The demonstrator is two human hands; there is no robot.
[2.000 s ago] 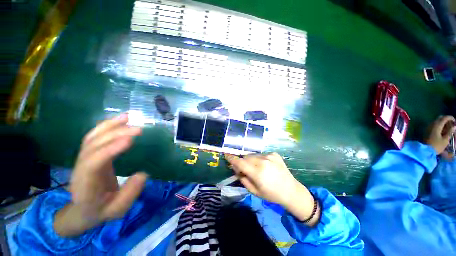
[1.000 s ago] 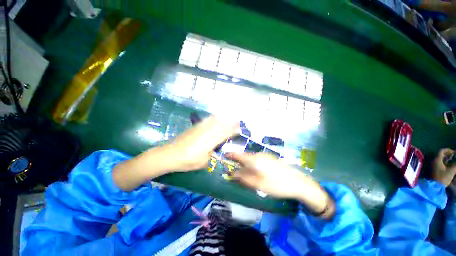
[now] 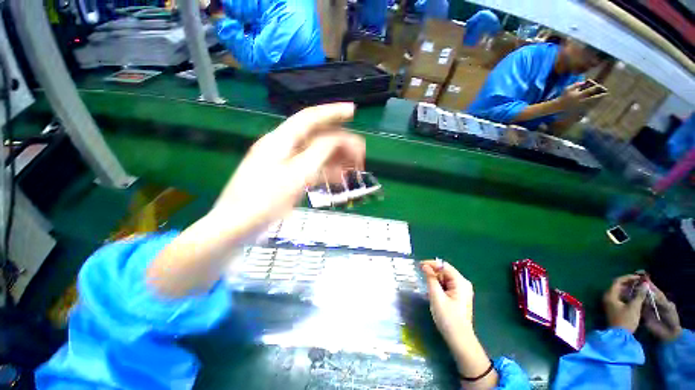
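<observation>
A row of LCD modules (image 3: 343, 192) with dark faces and a white lower edge lies at the green belt, beyond the adhesive sheets. My left hand (image 3: 305, 156) is blurred and reaches over their upper left side. Its fingers hide part of them, and whether they grip is unclear. My right hand (image 3: 451, 293) is right of the sheets, thumb and fingertips together. A tiny pale spot shows at the tips, too small to name. White die-cut adhesive sheets (image 3: 343, 231) lie in front of me, with strong glare on the clear film (image 3: 328, 335) nearer me.
Yellow tape (image 3: 412, 341) is right of the film, and amber tape (image 3: 156, 206) at left. Red phone housings (image 3: 533, 293) lie at right beside a neighbour's hands (image 3: 644, 305). A white post (image 3: 72, 107) stands at left. Black trays (image 3: 503, 139) and workers are across the line.
The view has tilted up towards the belt. The modules have moved from the near bench to beyond the sheets. My left hand has reached forward; my right hand has moved away from the modules.
</observation>
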